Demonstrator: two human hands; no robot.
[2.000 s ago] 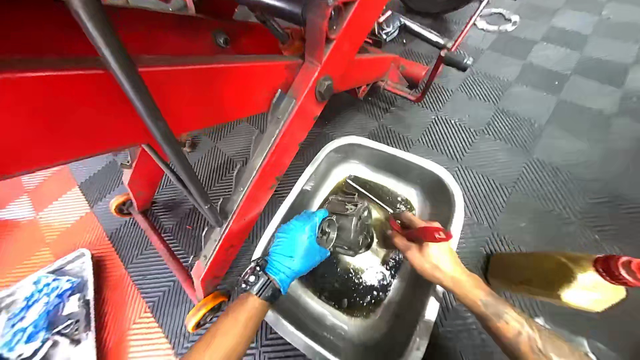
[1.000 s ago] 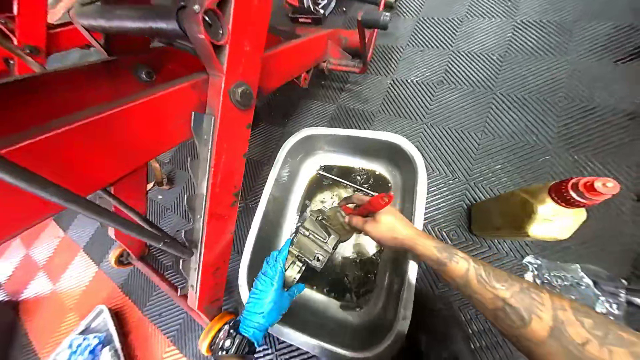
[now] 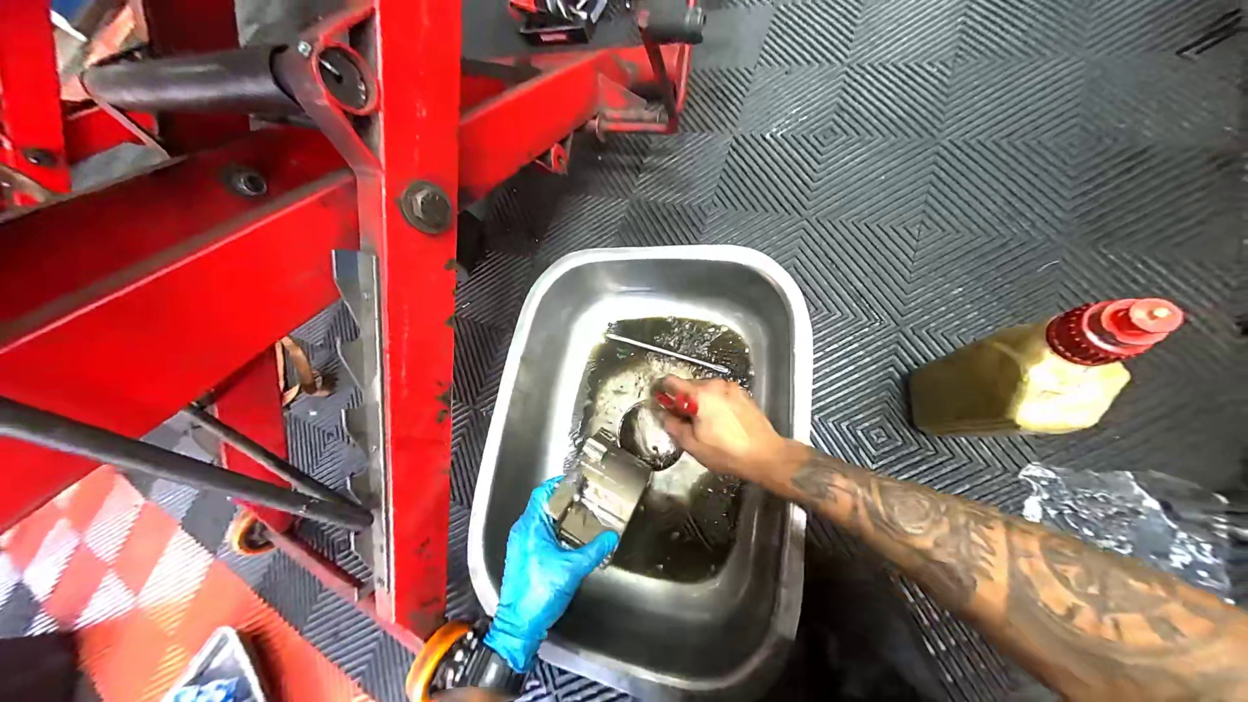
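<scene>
My left hand (image 3: pixel 551 561), in a blue glove, grips a grey metal part (image 3: pixel 609 483), block-shaped with ridges, over a stainless steel basin (image 3: pixel 517 604). Bare, my right hand (image 3: pixel 721 424) is closed on a red-handled tool (image 3: pixel 677 402) whose working end I cannot make out. A round, shiny metal piece or opening (image 3: pixel 650 436) lies beside the block, below the red handle. Dark, dirty liquid (image 3: pixel 682 546) covers part of the basin's bottom. Near the far side of the liquid lies a thin metal rod (image 3: pixel 668 352).
A red steel lift frame (image 3: pixel 414 322) stands close on the left, with a dark bar (image 3: pixel 175 463) and an orange-rimmed wheel (image 3: pixel 439 663). On the right, a yellowish bottle with a red cap (image 3: pixel 1019 380) is near clear plastic wrapping (image 3: pixel 1131 517). A white tray (image 3: pixel 229 648) sits lower left.
The grey part, first upright between both hands, now tilts in my left hand on the basin's near side. The red handle pointed right before and now looks foreshortened. The view has shifted.
</scene>
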